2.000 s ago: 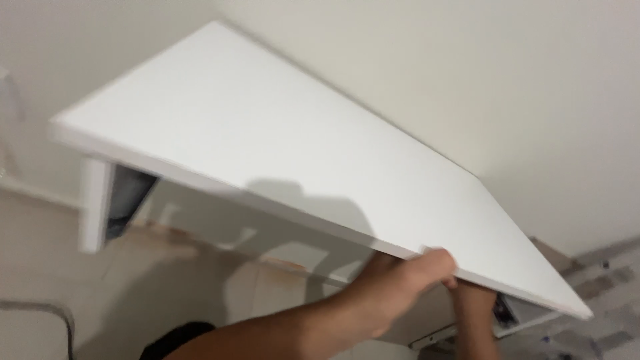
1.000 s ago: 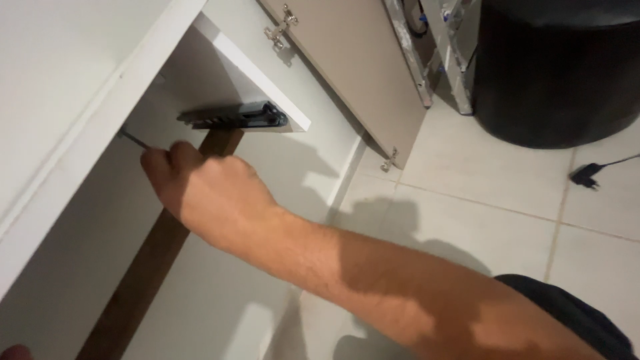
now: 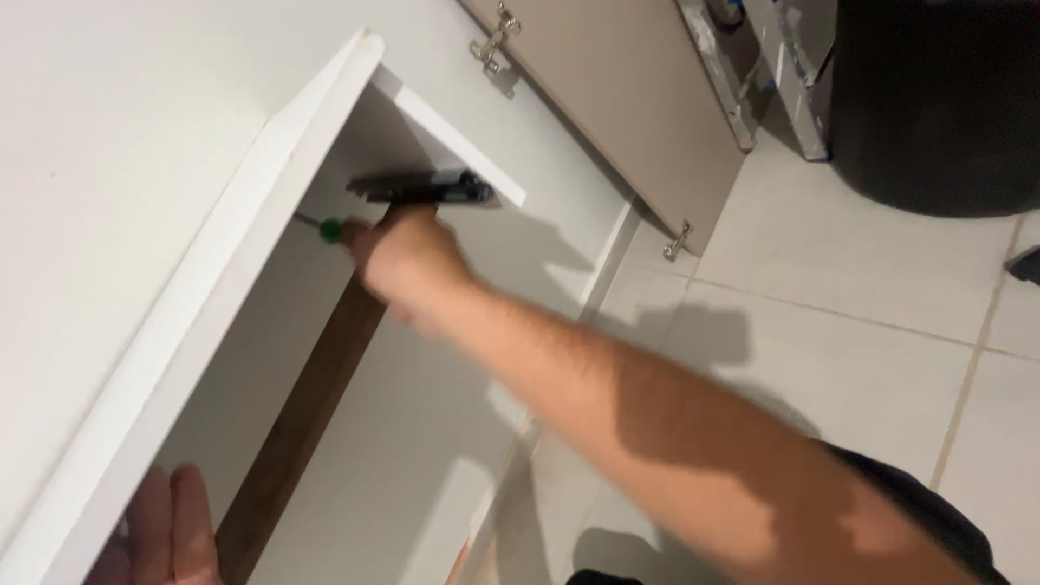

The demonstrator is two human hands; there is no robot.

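Observation:
My right hand is closed around a screwdriver with a green handle; its thin shaft runs up under the white panel, where the tip is hidden. Just beyond that hand, a dark metal drawer slide lies against a white side board. My left hand is at the lower left, fingers extended beneath the panel's edge and partly hidden by it; whether it touches the panel, I cannot tell. A brown wooden strip runs along the wall below the panel.
Beige cabinet doors or panels with metal hinges lean at the upper middle. Behind them stand a metal stepladder and a black round bin or stool. Light floor tiles spread at the right, with a dark object at the edge.
The screwdriver's green handle now shows at my right hand's fingertips. More of my left hand has come into view under the panel. The view has swung greatly since two seconds ago.

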